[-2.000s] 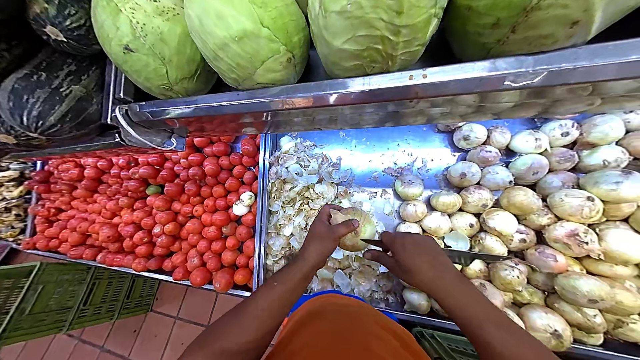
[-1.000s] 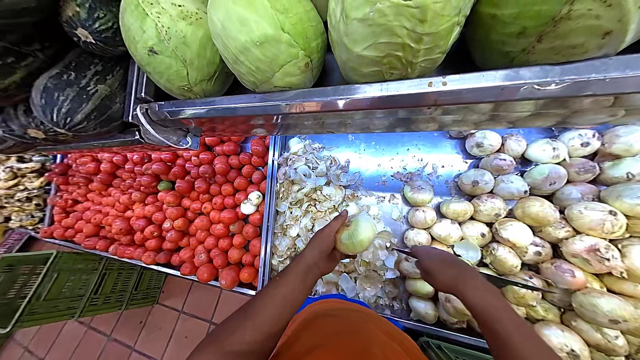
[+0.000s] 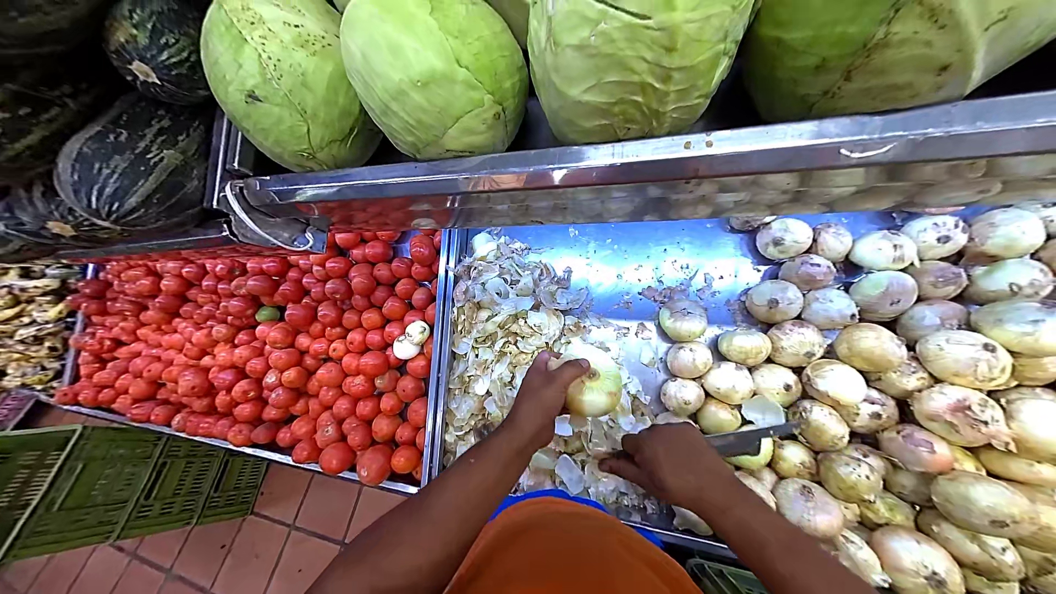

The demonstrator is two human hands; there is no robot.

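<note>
My left hand (image 3: 546, 394) holds a pale yellow-green onion (image 3: 596, 383) above a heap of dry onion skins (image 3: 516, 313). To its right and a little lower, my right hand (image 3: 664, 464) is closed around a knife, whose handle is hidden in my fist. The knife's blade (image 3: 755, 437) points right, over the near edge of the onion rows, apart from the held onion. Rows of whole onions (image 3: 833, 383) fill the right side of the metal tray.
Left of a metal divider (image 3: 437, 363) lie red tomatoes (image 3: 280, 359) with a few white bulbs. Green cabbages (image 3: 433, 78) and dark squashes (image 3: 136, 165) rest on the shelf behind a metal rail (image 3: 660, 157). Green plastic crates (image 3: 124, 487) stand on the tiled floor at lower left.
My right hand and the knife have moved away from the onion; two seconds ago the blade was against it. The onion remains in my left hand.
</note>
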